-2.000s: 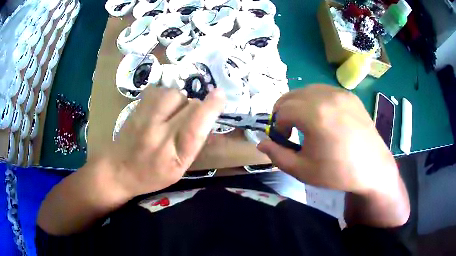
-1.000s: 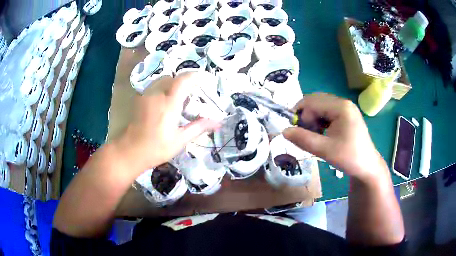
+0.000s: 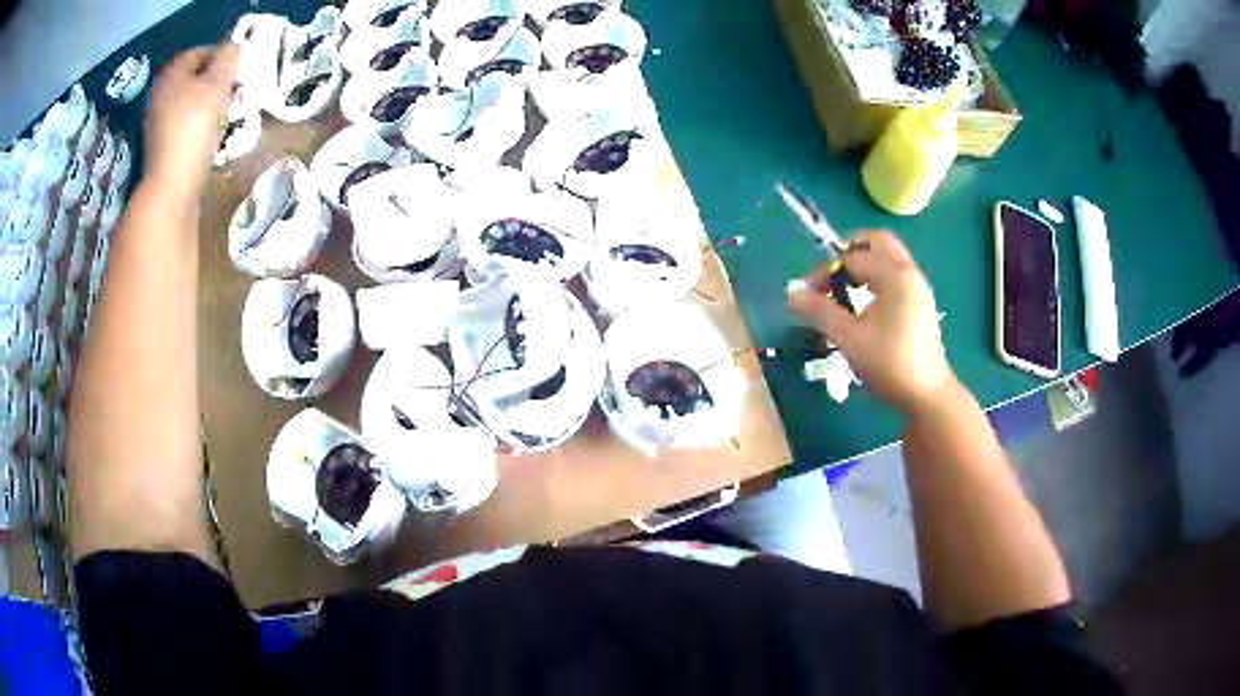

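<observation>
White camera housings (image 3: 666, 381) with black LED boards inside stand in rows on the brown cardboard sheet (image 3: 571, 503). Thin lead wires hang from some of them. My left hand (image 3: 191, 116) is stretched out to the far left corner of the cardboard, beside the housings there; its fingers are blurred and I cannot tell whether they grip one. My right hand (image 3: 877, 320) is right of the cardboard, over the green mat. It holds the long-nose pliers (image 3: 816, 224), jaws pointing up and left. Small white plastic parts (image 3: 832, 370) lie under and beside this hand.
An open parts box (image 3: 843, 102) with dark red and black bits stands at the top right, a yellow bottle (image 3: 911, 161) at its front. A phone (image 3: 1028, 288) and a white strip (image 3: 1095, 279) lie at the right. Stacked housing trays (image 3: 55, 286) fill the far left.
My left hand has moved from the middle housings to the far left corner. My right hand has moved right with the pliers, off the housings and over the mat. The view has shifted.
</observation>
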